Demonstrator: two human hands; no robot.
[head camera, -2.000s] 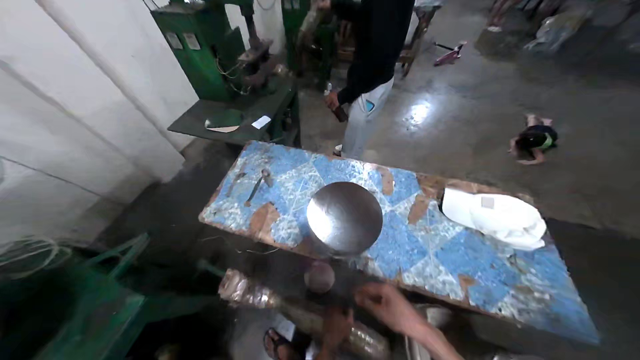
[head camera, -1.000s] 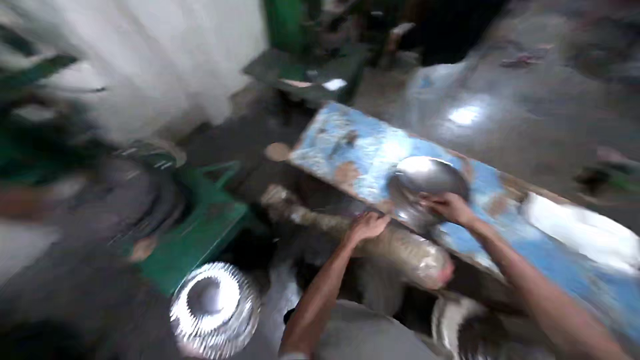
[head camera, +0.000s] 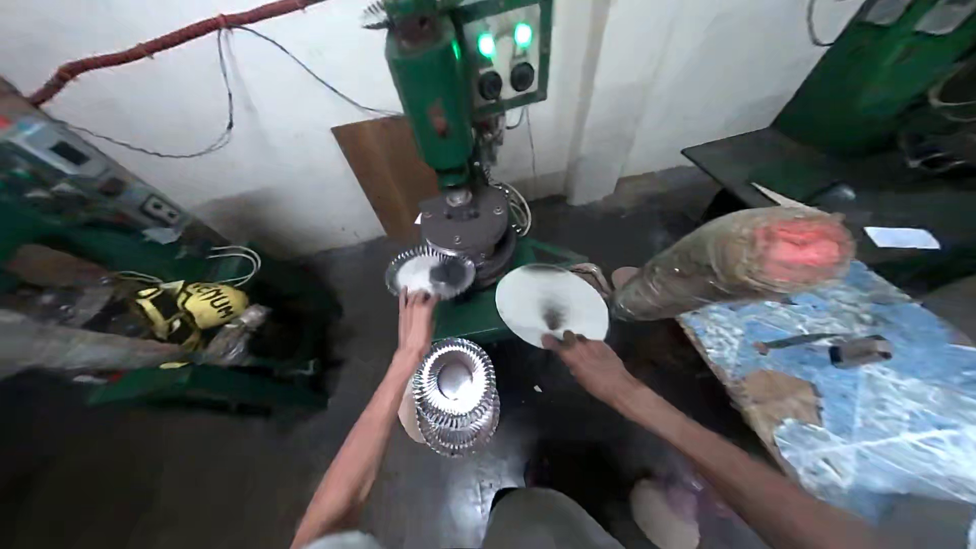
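My left hand (head camera: 416, 324) grips the near rim of a fluted metal dish (head camera: 406, 268), held beside the round die (head camera: 473, 221) of a green press (head camera: 436, 99). In my right hand (head camera: 587, 358) is a flat round metal disc (head camera: 526, 301), pinched at its lower edge between thumb and fingers, to the right of the die. Below and between the hands stands a stack of shiny fluted metal dishes (head camera: 457, 385).
A blue worn table (head camera: 884, 381) with a tool (head camera: 862, 351) stands at the right. A wrapped roll (head camera: 686, 267) slants up beside it. Green machinery and a yellow bag (head camera: 215, 305) are at the left. Two green lights glow on the press's control box (head camera: 507, 57).
The view has swung far left from the blue table to the press. My right hand, at the round metal sheets on the table before, now holds a disc near the press; my left holds a fluted dish.
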